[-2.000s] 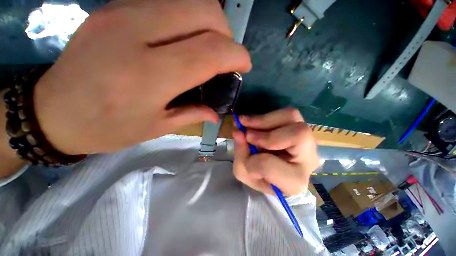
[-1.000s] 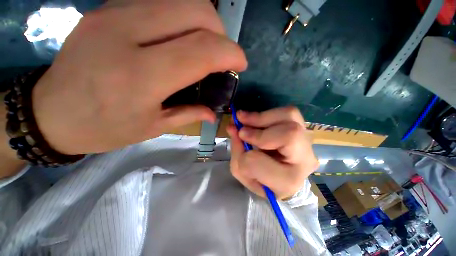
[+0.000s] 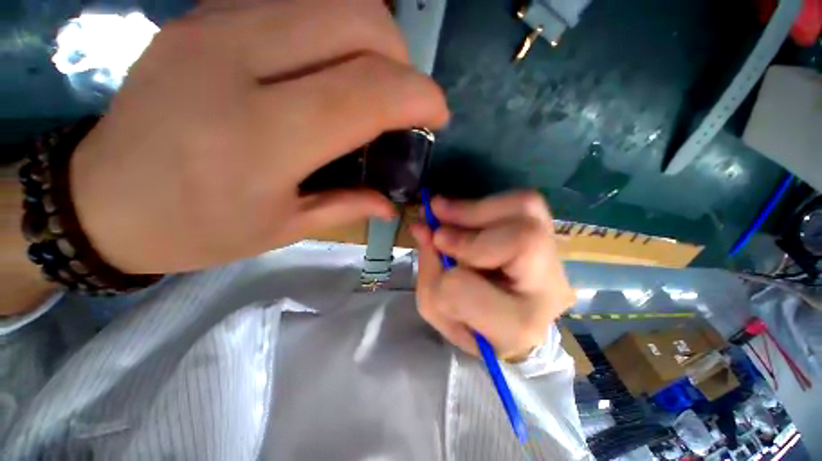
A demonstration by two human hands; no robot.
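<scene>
My left hand [image 3: 243,144], with a dark beaded bracelet, grips a smartwatch [image 3: 397,165] by its case between thumb and fingers. The case is black and glossy with a thin gold rim, partly hidden by the fingers. Its buckle strap half [image 3: 381,245] hangs down to a small gold buckle over the smock. The holed strap half [image 3: 422,31] runs up past the fingers to the top edge. My right hand [image 3: 496,270] holds a blue stick [image 3: 499,385] like a pen. Its tip is at the lower right corner of the case; whether it touches is unclear.
A dark green mat [image 3: 541,135] lies beneath. Another pale strap with a gold buckle [image 3: 550,20] is at the top. A holed strap [image 3: 730,94], whitish container [image 3: 789,122], red item [image 3: 805,22] and loose blue stick [image 3: 762,214] are at right. A cardboard strip [image 3: 622,245] lines the near edge.
The blue stick's rear end has swung slightly left and down since the earliest frame, with its tip still by the case corner. The left hand keeps its grip; the view shifts slightly.
</scene>
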